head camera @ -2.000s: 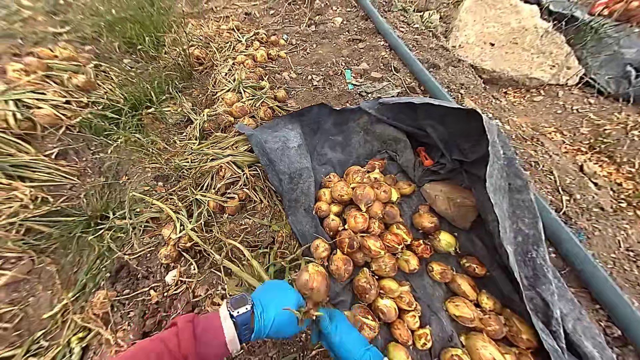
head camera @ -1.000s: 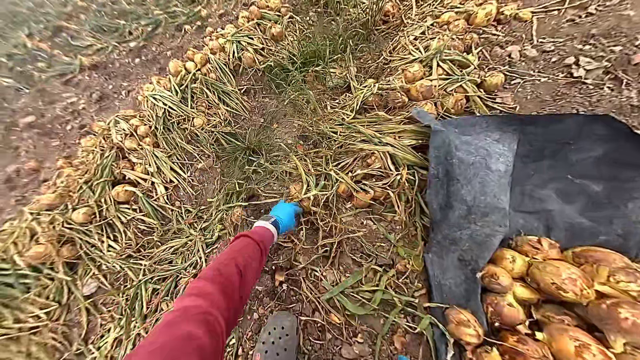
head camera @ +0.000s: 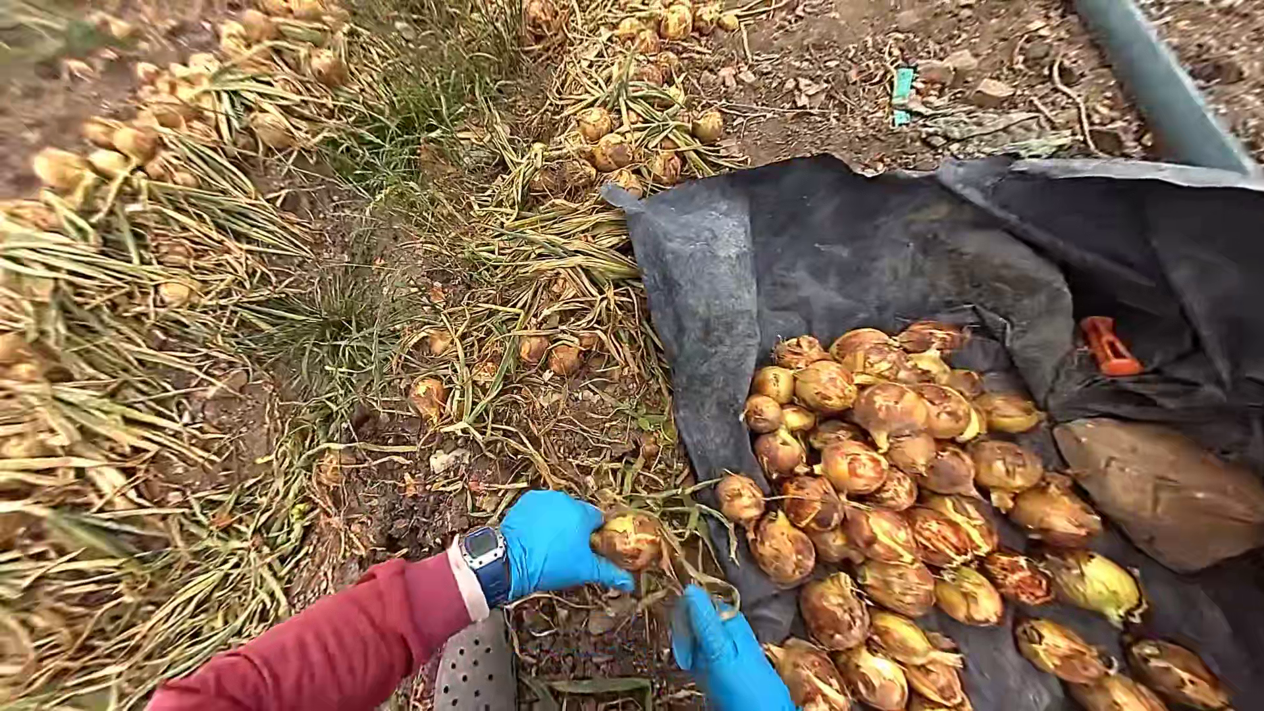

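My left hand point(head camera: 558, 548), in a blue glove with a watch at the wrist, grips an onion bulb point(head camera: 630, 540) low in the centre of the view. The onion's dry stalk point(head camera: 696, 573) trails right toward my right hand point(head camera: 726, 647). That hand, gloved in blue too, is partly cut off by the bottom edge; its fingers are close together at the stalk, and whether it holds a tool is hidden. Right of both hands, many onions point(head camera: 854, 464) lie piled on a black fabric sheet point(head camera: 839, 247).
Rows of onions with dried leaves point(head camera: 197, 217) cover the ground at left. An orange-handled object point(head camera: 1111, 346) and a brown stone point(head camera: 1165, 489) rest on the sheet. A grey pipe point(head camera: 1160, 84) runs beyond it. My perforated shoe point(head camera: 477, 667) is below.
My left hand, reaching down among the dried leaves one second ago, now holds an onion near the sheet. My right hand has come into view. The view has swung right.
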